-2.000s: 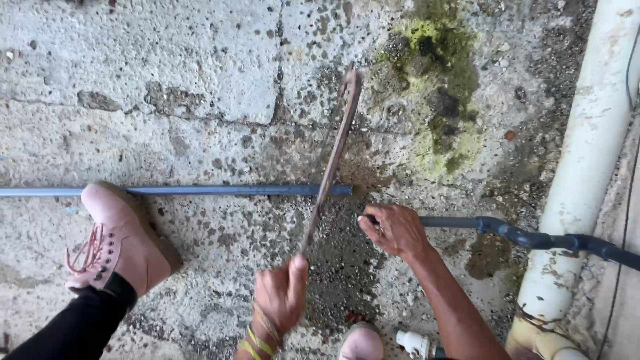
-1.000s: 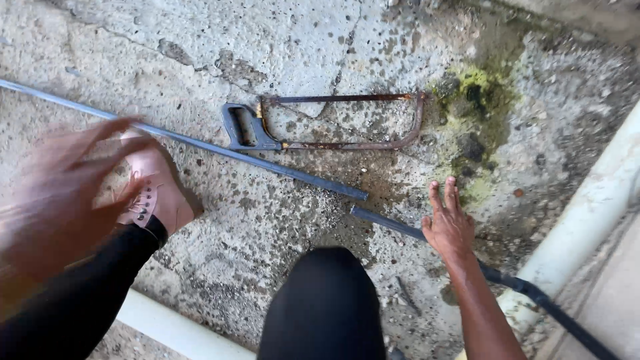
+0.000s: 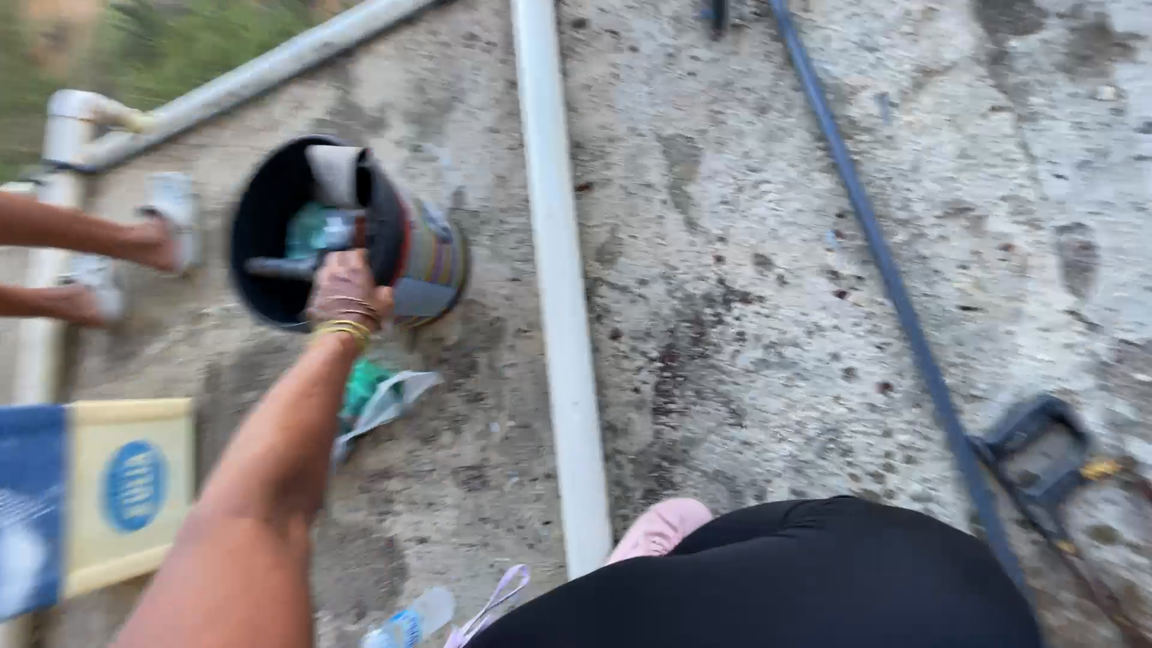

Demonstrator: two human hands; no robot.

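My left hand (image 3: 346, 292) is at the rim of a bucket (image 3: 432, 261) that holds a rolled sheet (image 3: 335, 175), a greenish bag and some dark items. Blur hides whether the fingers grip the rim or an item inside. My right hand is out of view. A long blue-grey pipe (image 3: 886, 243) lies on the concrete at the right. Beside its lower end is the dark handle of a hacksaw (image 3: 1035, 459); the rest of the saw runs past the frame edge.
A white pipe (image 3: 558, 288) crosses the floor between bucket and saw. Another person's feet in sandals (image 3: 171, 220) stand left of the bucket. Near the bucket lies a plastic bag (image 3: 387, 396). A plastic bottle (image 3: 414, 621) and a blue-and-cream printed bag (image 3: 130, 486) are lower left.
The view has swung far to the left. My left hand held the hacksaw two seconds ago, the saw lay on the ground a second later, and that hand is now at the bucket.
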